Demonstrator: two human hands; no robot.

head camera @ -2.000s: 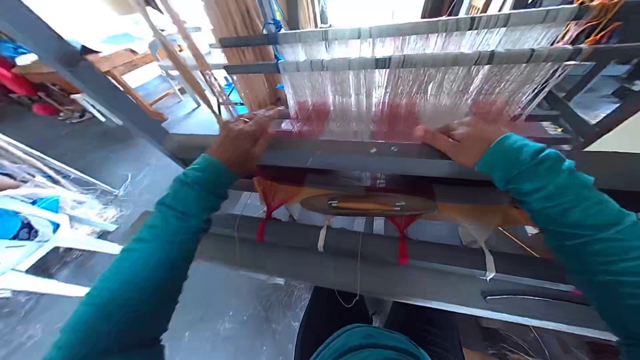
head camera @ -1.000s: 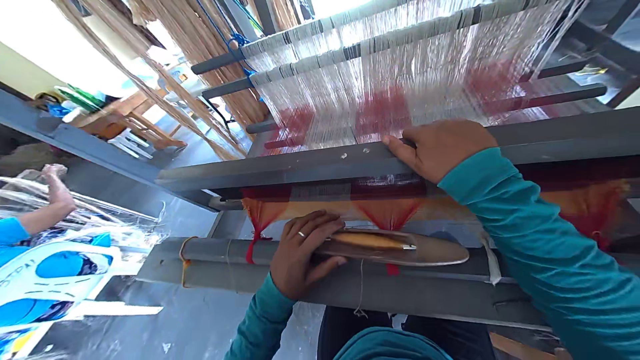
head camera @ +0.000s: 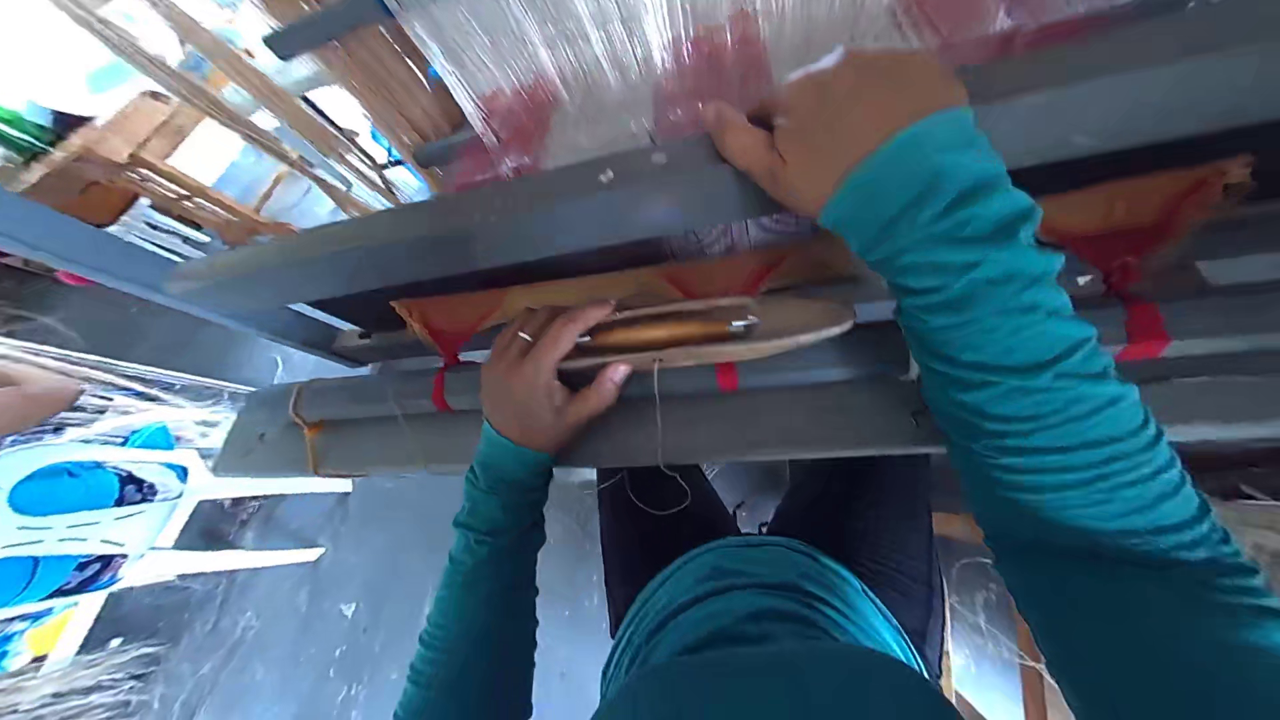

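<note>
My left hand [head camera: 545, 380], with a ring on one finger, grips the left end of a wooden boat shuttle [head camera: 800, 322]. A thread-wound bobbin [head camera: 665, 332] lies in the shuttle's slot, and a thin thread [head camera: 659, 430] hangs from its side. The shuttle lies over the loom's lower front beam [head camera: 760, 425]. My right hand [head camera: 850, 125] rests over the grey upper beam [head camera: 480, 225], thumb toward the warp; its fingertips are partly hidden. White and red warp threads [head camera: 600, 70] stretch behind that beam. Below it, orange and red warp ends [head camera: 455, 325] are tied with red strips.
A grey loom side frame [head camera: 150, 290] runs at the left. Beyond it are a wooden bench [head camera: 150, 180] and hanging fibre bundles [head camera: 370, 80]. A white plastic chair [head camera: 190, 490] stands at lower left, near another person's arm [head camera: 35, 395].
My left hand was on the upper beam two seconds ago and has come down onto the shuttle. My right hand remains at the upper beam. The view has shifted closer to the front beams.
</note>
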